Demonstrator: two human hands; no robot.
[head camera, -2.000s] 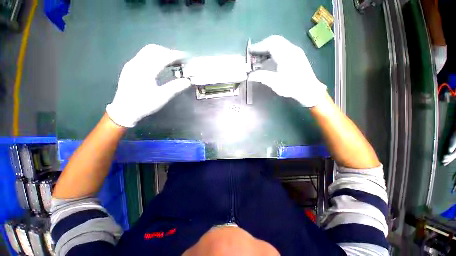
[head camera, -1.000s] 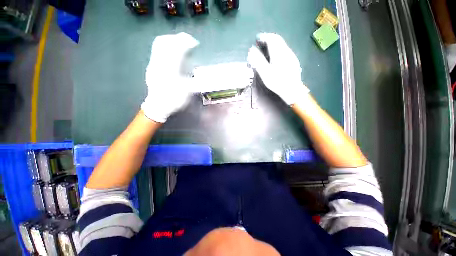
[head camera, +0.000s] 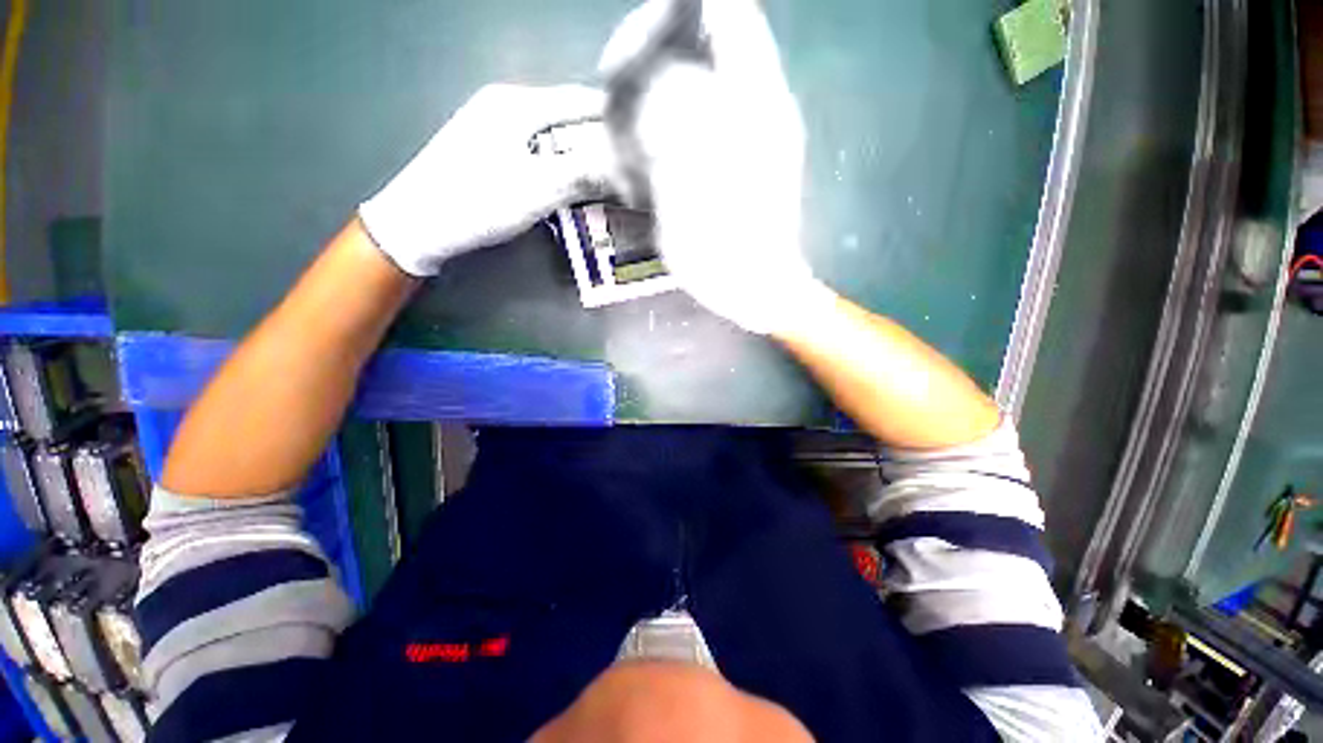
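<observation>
A silvery-white metal frame (head camera: 627, 290) lies on the green bench in front of me, with an olive-yellow block (head camera: 639, 270) seen inside its window. My left hand (head camera: 486, 174), in a white glove, grips the frame's upper left end. My right hand (head camera: 726, 174), in a white glove with a grey palm side, is raised over the frame's right part and hides it. Its fingers are blurred, and I cannot tell whether it holds anything.
A light-green block (head camera: 1032, 39) lies at the upper right beside the metal rail (head camera: 1048, 247). A blue edge strip (head camera: 486, 388) runs along the bench front. A blue tote (head camera: 55, 321) with rows of silvery-black units (head camera: 102, 486) stands at the left.
My left hand has closed on the frame's upper left end. My right hand has moved left over the frame. The view has shifted, and the black coil blocks are out of the picture.
</observation>
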